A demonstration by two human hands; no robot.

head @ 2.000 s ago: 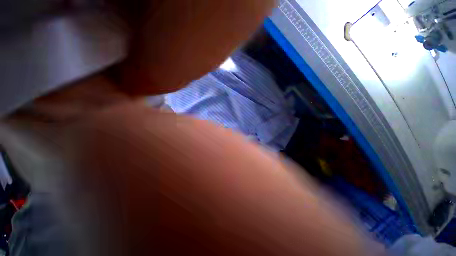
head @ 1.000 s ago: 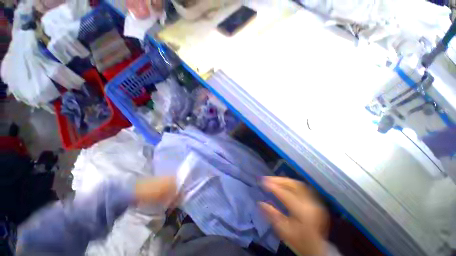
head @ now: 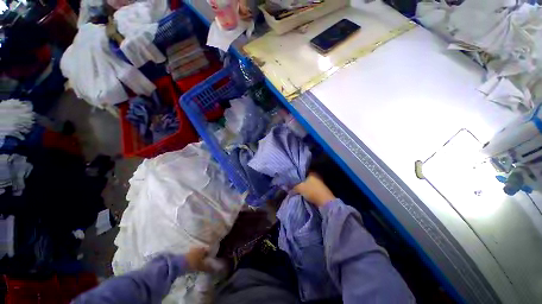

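My right hand (head: 315,190) is closed round the middle of a bundle of blue-and-white striped pieces (head: 283,155). The bundle's upper end fans out over the blue plastic basket (head: 221,155), and its lower end hangs over my lap beside my right sleeve. My left hand (head: 203,261) is low at the lower centre, beside a large white fabric pile (head: 172,205). It is small and blurred, and whether it holds anything is unclear.
The white sewing table (head: 380,77) has a blue edge and a measuring scale. On it are a phone (head: 336,35), a tray (head: 303,15), white fabric (head: 505,35) and the sewing machine (head: 523,142). A red basket (head: 156,148) stands on the floor beyond the blue one.
The striped bundle, spread over the lap before, is now gathered in my right hand beside the basket. My left hand has moved lower. The view has shifted, showing more of the white pile.
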